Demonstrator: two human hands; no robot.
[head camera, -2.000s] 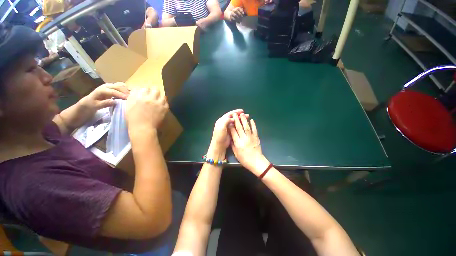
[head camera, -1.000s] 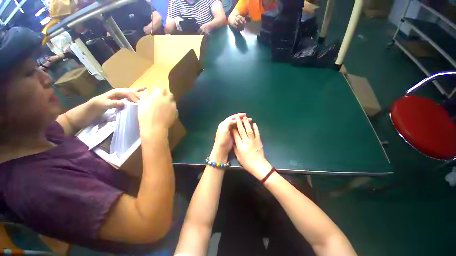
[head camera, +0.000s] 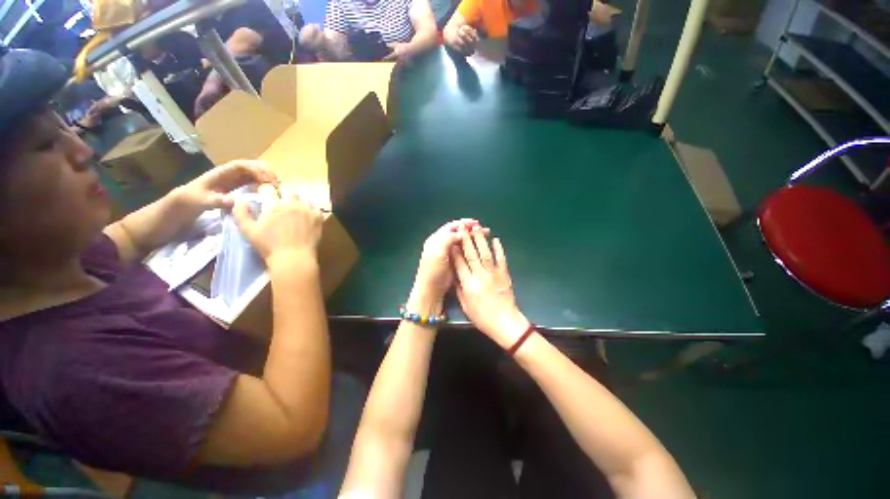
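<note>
My left hand (head camera: 438, 265) and my right hand (head camera: 482, 278) rest pressed together at the near edge of the dark green worktable (head camera: 586, 234). The palms face each other and the fingers point away from me. No object shows in them; the space between the palms is hidden. On the left, another person's hands work at an open brown mailer carton (head camera: 285, 146). A shiny clear plastic bag (head camera: 234, 258) lies in that carton, with a white rim around it.
The seated person (head camera: 127, 322) is close on my left. Black plastic bags (head camera: 615, 102) are heaped at the far table edge beside a pale post (head camera: 681, 63). A red round-seat chair (head camera: 825, 244) stands at the right. Other people sit across the table.
The neighbour's near hand has shifted a little left and lower over the carton, and the plastic bag there has changed shape. My hands have stayed together.
</note>
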